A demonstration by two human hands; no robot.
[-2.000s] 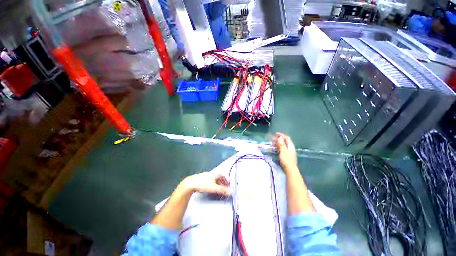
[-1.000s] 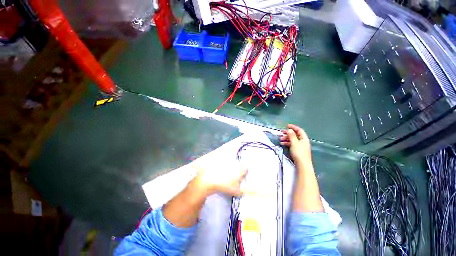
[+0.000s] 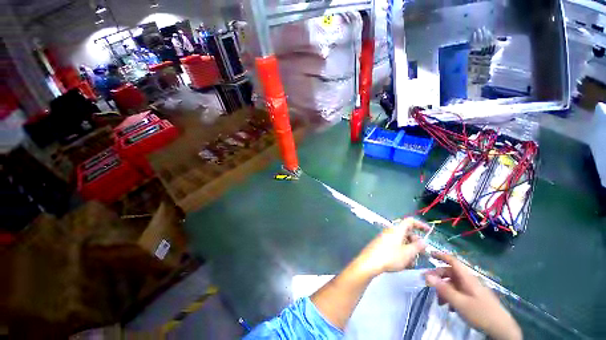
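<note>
The power module (image 3: 444, 324) lies on a white sheet (image 3: 380, 307) at the bottom, cut off by the picture's edge and partly under my right hand. Dark cable runs along its left side. My left hand (image 3: 397, 247) is above the sheet's far edge, with a thin whitish strip (image 3: 430, 233) at its fingertips, possibly a cable tie. My right hand (image 3: 469, 289) is over the module's far end, its thumb and forefinger close to my left fingers. Whether it grips the strip is unclear.
Wired modules (image 3: 480, 184) with tangled red leads lie beyond my hands. A blue parts bin (image 3: 397, 147) and a large open metal case (image 3: 488, 109) are behind. A red-wrapped post (image 3: 276, 113) stands left, a yellow-black cutter (image 3: 286, 177) at its foot. Cartons (image 3: 158, 240) are lower left.
The view has swung left, so the bench things appear further right. My hands have come together near the module's far end. The large case now stands open and upright behind the wired modules.
</note>
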